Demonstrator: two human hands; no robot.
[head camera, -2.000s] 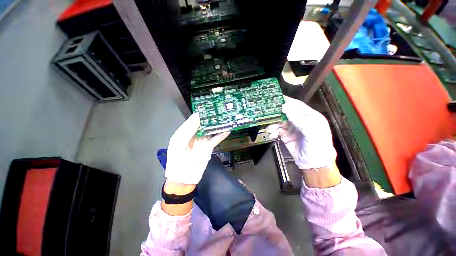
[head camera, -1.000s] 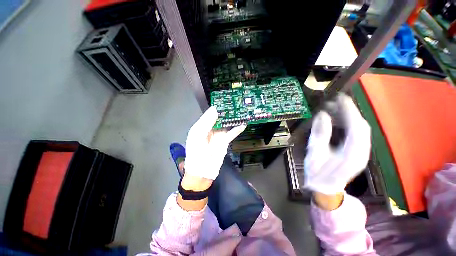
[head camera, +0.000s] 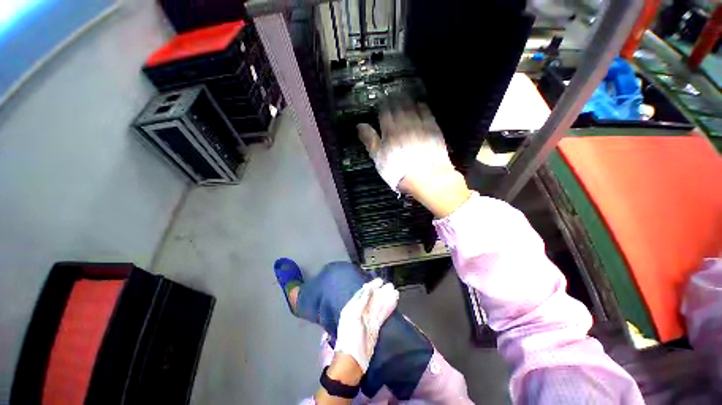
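The tall magazine rack (head camera: 488, 79) stands in front of me with green circuit boards (head camera: 388, 213) stacked in its lower slots and more boards higher up. My gloved right hand (head camera: 410, 146) reaches into the rack, back of the hand up, thumb apart from the fingers. Its fingertips are slightly blurred over the boards, and whether they touch one is unclear. It grips nothing that I can see. My gloved left hand (head camera: 366, 320) is low over my knee, below the rack's base, fingers together, with nothing visible in it.
An orange-red mat (head camera: 641, 206) lies on the bench at right, with a blue crumpled thing (head camera: 616, 93) in a black tray behind it. A neighbour's pink sleeve is at the right edge. Black bins (head camera: 178, 340) stand at lower left; an empty rack (head camera: 190, 134) stands near the wall.
The board my left hand held at the rack's front is no longer in my hands or sticking out. My left hand dropped to my knee. My right hand moved from the right into the rack.
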